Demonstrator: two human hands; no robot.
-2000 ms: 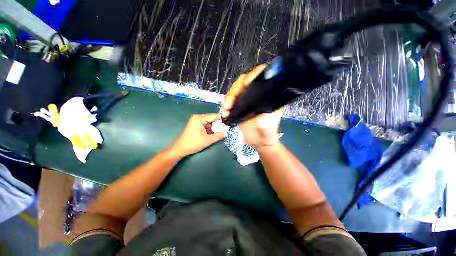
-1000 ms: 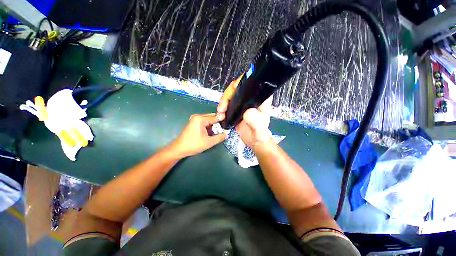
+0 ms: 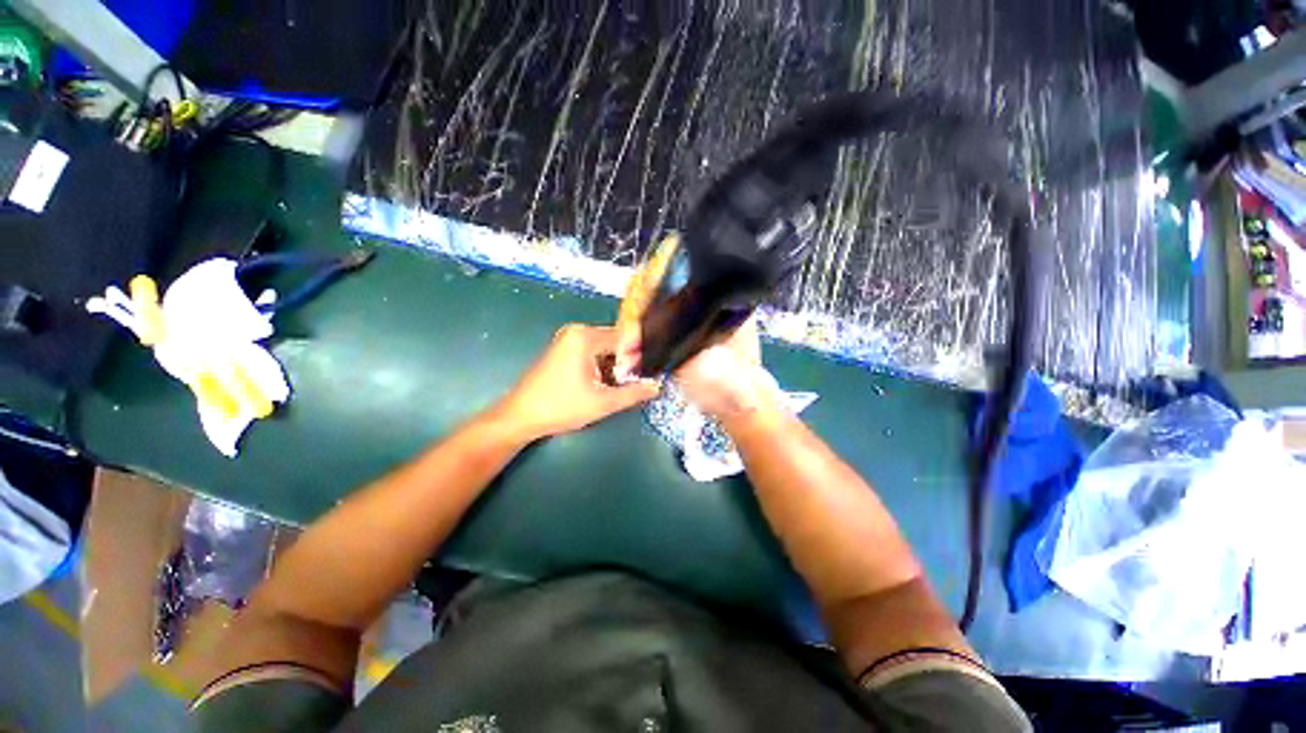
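My right hand point(image 3: 721, 370) is closed around the thick black electric screwdriver point(image 3: 723, 265), which is tilted, with its lower end at my left fingertips. Its upper part is blurred. My left hand point(image 3: 566, 381) pinches a small white part point(image 3: 620, 372), mostly hidden by the fingers and tool. The screwdriver's tip is hidden. Just below my hands, a small clear bag point(image 3: 712, 455) lies on the green bench point(image 3: 416, 344) with a heap of tiny silver-grey specks on it, partly under my right wrist.
A white-and-yellow cloth or glove point(image 3: 218, 351) lies left, near a black box point(image 3: 72, 215). A blue cloth point(image 3: 1038, 480) and large clear bag point(image 3: 1146, 501) lie right. The black cord point(image 3: 1020, 315) arches down the right. A scratched dark surface point(image 3: 530, 115) spans the far side.
The screwdriver has swung to a more upright tilt than two seconds ago, and its cord has shifted. Both hands stay at nearly the same spot. The view has shifted slightly.
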